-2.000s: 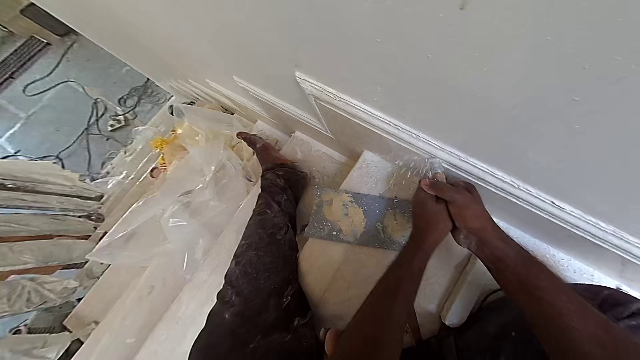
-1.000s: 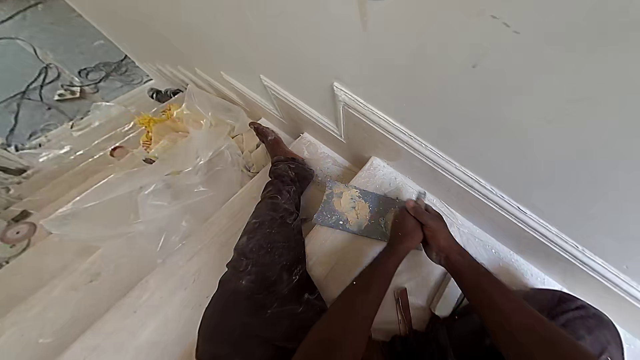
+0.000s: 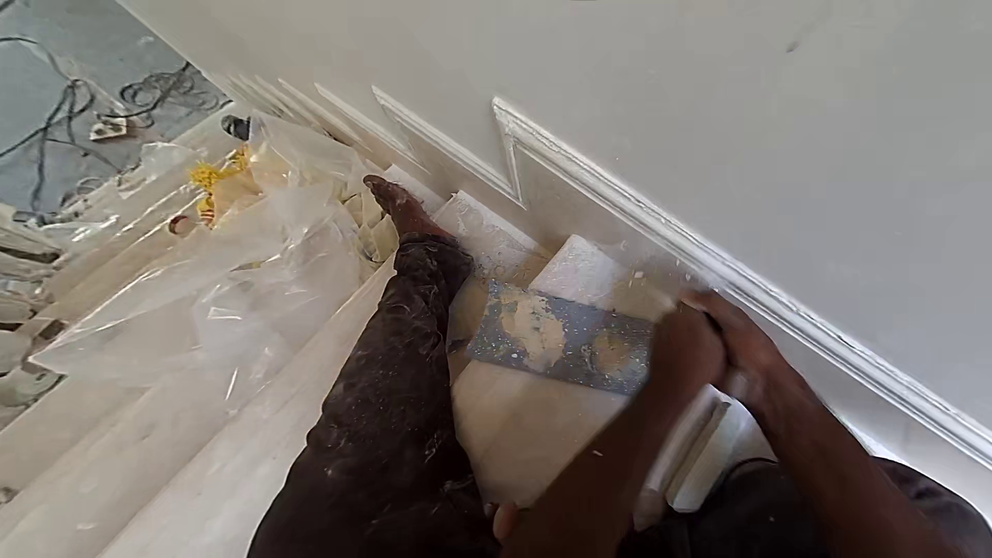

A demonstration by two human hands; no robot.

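Observation:
My left hand and my right hand are clasped together at the skirting moulding. Both close around a small tool, mostly hidden by the fingers and blurred; its kind cannot be told. Pale flakes and dust hang in the air around the hands. Left of them a flat grey board, speckled and patched with tan filler, lies across a stair tread; its right end is hidden behind my left hand and wrist.
Stepped white moulding follows the stairs down along the grey wall. My bare foot rests on a lower step. Clear plastic sheeting covers the stairs at left, with a yellow item on it. Cables lie on the floor below.
Both hands stay clasped beside the moulding. Flying flakes show two seconds ago and now, but not plainly one second ago. The view has shifted.

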